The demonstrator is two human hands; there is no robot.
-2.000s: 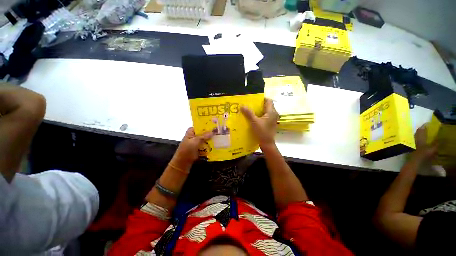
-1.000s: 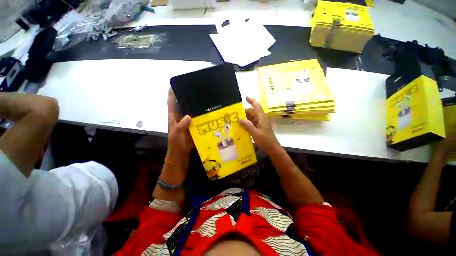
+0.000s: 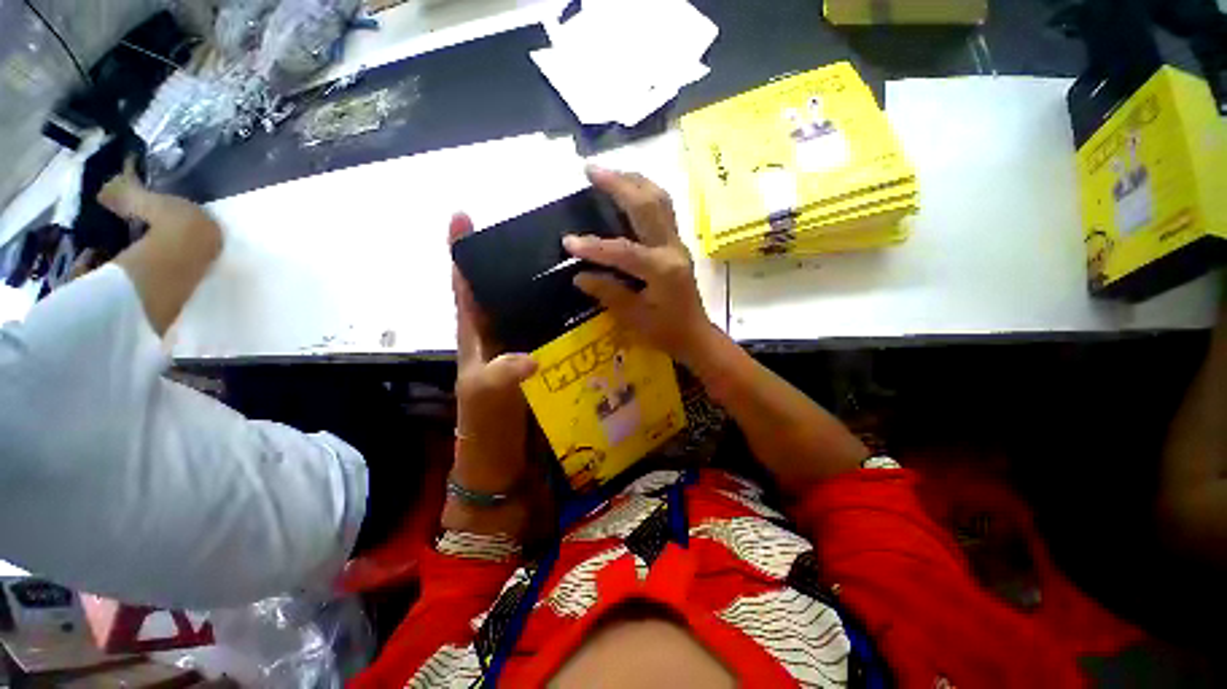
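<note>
A yellow printed carton (image 3: 612, 404) with a black upper part is held in front of my chest, over the table's front edge. My left hand (image 3: 487, 364) grips its left side, with the thumb on the yellow face and the fingers along the black part. My right hand (image 3: 646, 269) lies over the right side of the black part, fingers bent on it. The black part looks shortened or tilted; whether it is folded cannot be told. A stack of flat yellow cartons (image 3: 801, 162) lies to the right of my right hand.
White card sheets (image 3: 630, 61) lie mid bench. A formed yellow and black box (image 3: 1150, 189) stands at right, with a person's arm below it. A person's white sleeve (image 3: 175, 444) and reaching arm are at left. Crumpled clear bags (image 3: 289, 47) lie back left.
The carton, upright and open at the top before, now has its black part lower and tilted. My right hand has moved from the yellow side onto the black part. The left neighbour's arm reaches forward.
</note>
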